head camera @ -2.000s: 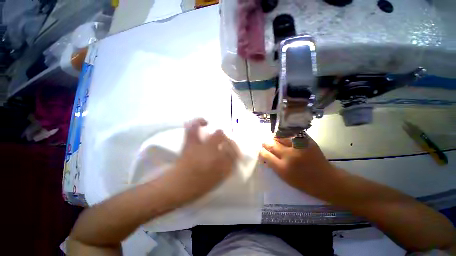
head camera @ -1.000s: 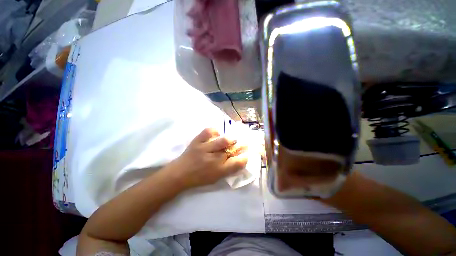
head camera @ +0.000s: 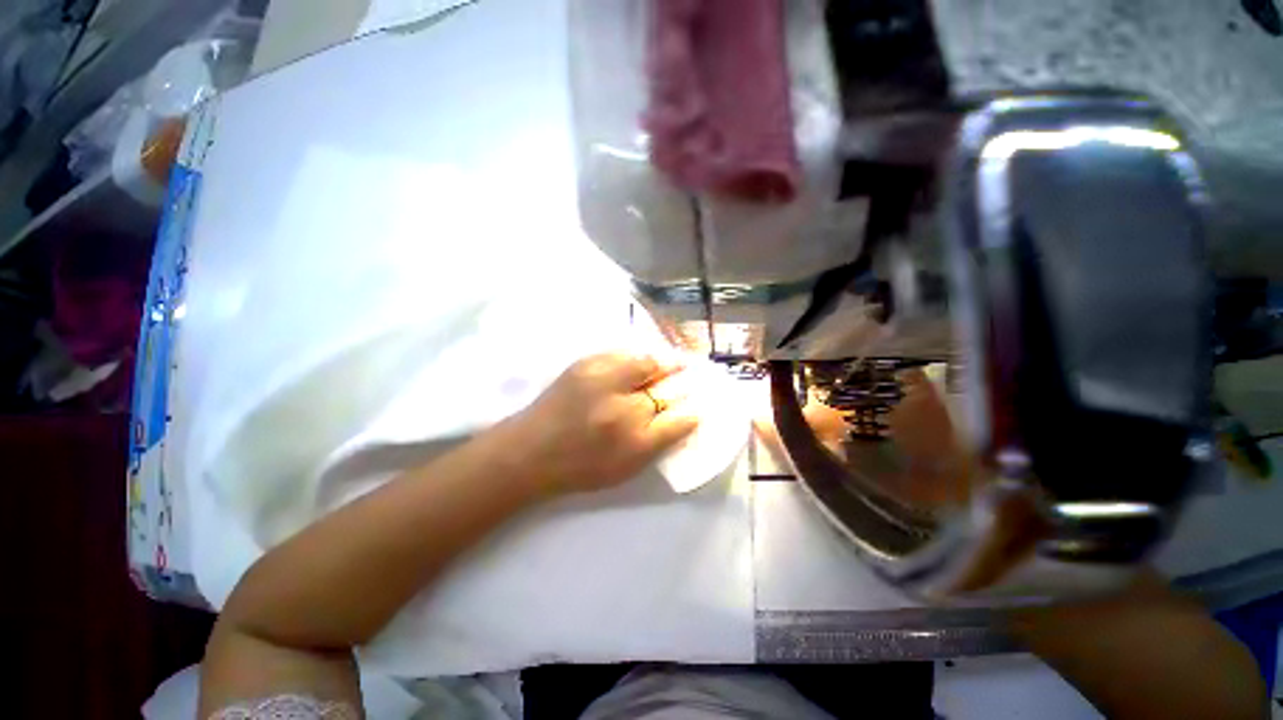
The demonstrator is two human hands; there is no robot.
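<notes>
A white fabric piece lies in soft folds on the white table, left of the needle area, and its right part runs toward the presser foot in bright glare. My left hand presses on the fabric just left of the foot, fingers bent together, with a folded edge showing under it. My right hand is right of the foot, largely hidden behind the chrome loop and the tension spring; whether it holds cloth cannot be told.
The machine head fills the upper right, with a pink cloth strip hanging on it. A measuring tape runs along the near edge. Blue patterned tape lines the left edge. Snips show partly at far right.
The chrome loop has shifted right in the view. My left hand has come from above the cloth down onto it beside the foot. The fabric's folds have changed.
</notes>
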